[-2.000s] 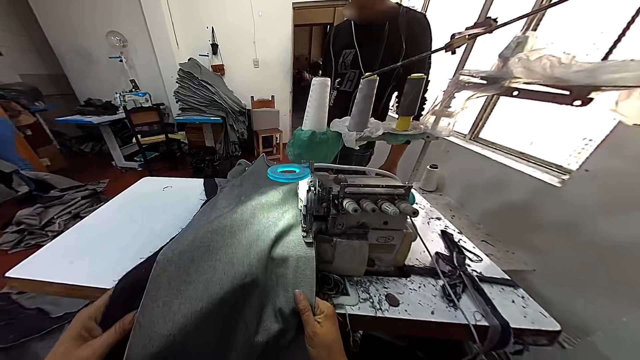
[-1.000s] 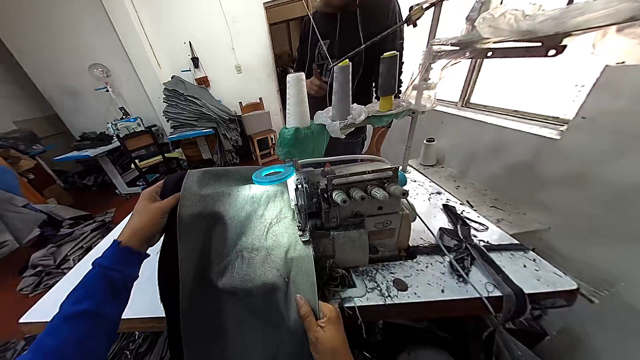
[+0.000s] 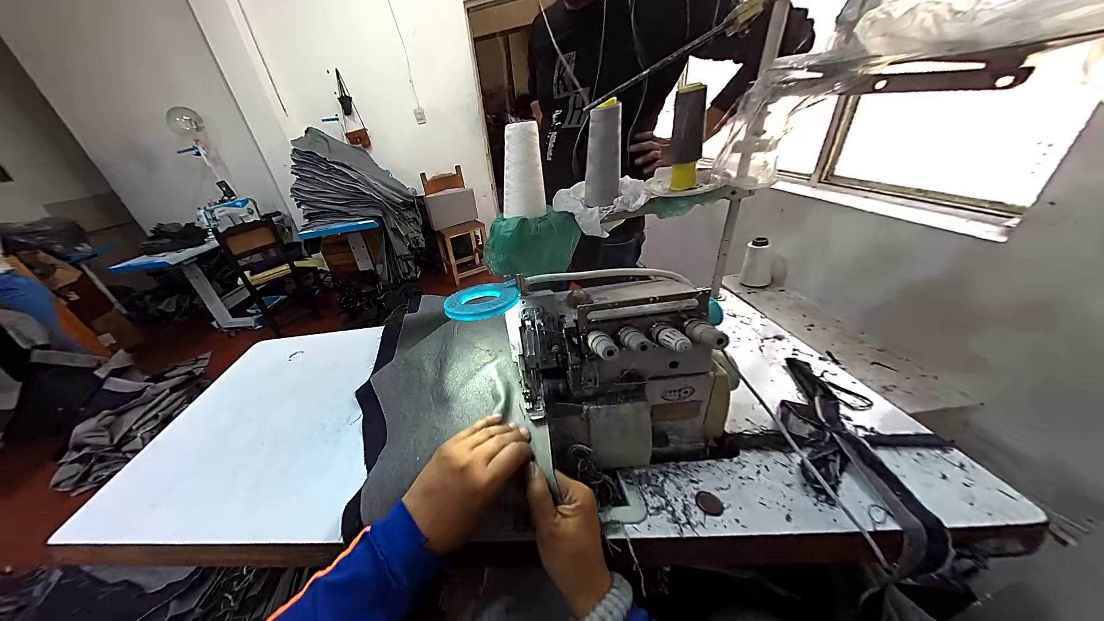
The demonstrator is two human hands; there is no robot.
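Observation:
A grey fabric panel [image 3: 431,405] with a dark layer at its left edge lies on the white table, its right edge running along the presser foot of an overlock sewing machine [image 3: 638,371]. My left hand [image 3: 474,479] rests on the fabric just in front of the foot, fingers bent and close to the edge. My right hand [image 3: 567,530] pinches the fabric's near right edge between thumb and fingers, beside the left fingertips. A blue ring-shaped lamp [image 3: 481,302] lights the fabric from beside the machine head.
Thread cones [image 3: 523,168] stand behind the machine. Dark fabric strips [image 3: 862,466], lint and a dark round disc [image 3: 710,503] lie on the table [image 3: 259,431] at the right. A person [image 3: 595,103] stands behind. A stacked cloth pile [image 3: 345,185] and chair [image 3: 250,259] are farther back.
My left hand has moved right, from the fabric's far left side to beside my right hand near the presser foot. The fabric's left part now lies lower and flatter on the table.

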